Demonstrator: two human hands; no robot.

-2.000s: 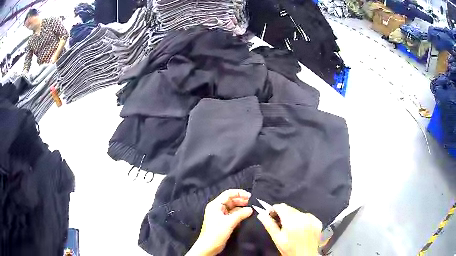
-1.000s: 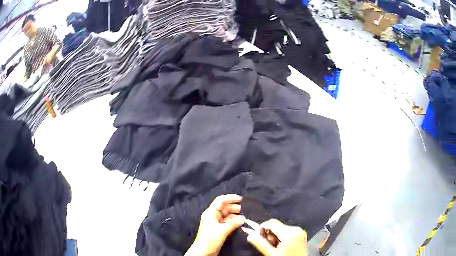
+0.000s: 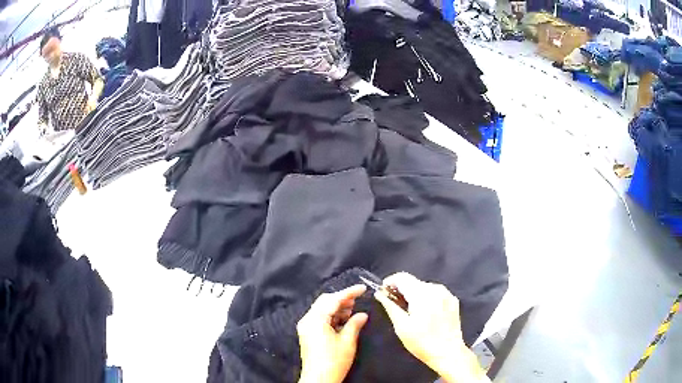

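The black garment [image 3: 426, 232] lies spread at the table's near edge, with its gathered elastic waistband [image 3: 280, 325] towards me. My left hand [image 3: 330, 329] is at the waistband, thumb and fingers curled around a bit of the black cloth. My right hand [image 3: 426, 318] holds small thread snips [image 3: 372, 283], their silver blades pointing left to the waistband edge just above my left fingertips. The snips' handle is mostly hidden in my palm. Any thread at the blades is too small to tell.
A pile of black garments [image 3: 299, 138] lies ahead, with drawcord ends hanging. A black heap [image 3: 48, 292] is at left. Grey-black stacks [image 3: 277, 34] and an orange-brown object [image 3: 77, 179] stand beyond. A person [image 3: 67, 86] is at far left.
My right hand and the snips have moved up and forward, to the waistband edge. My left hand has stayed close by at the waistband. The view has shifted slightly.
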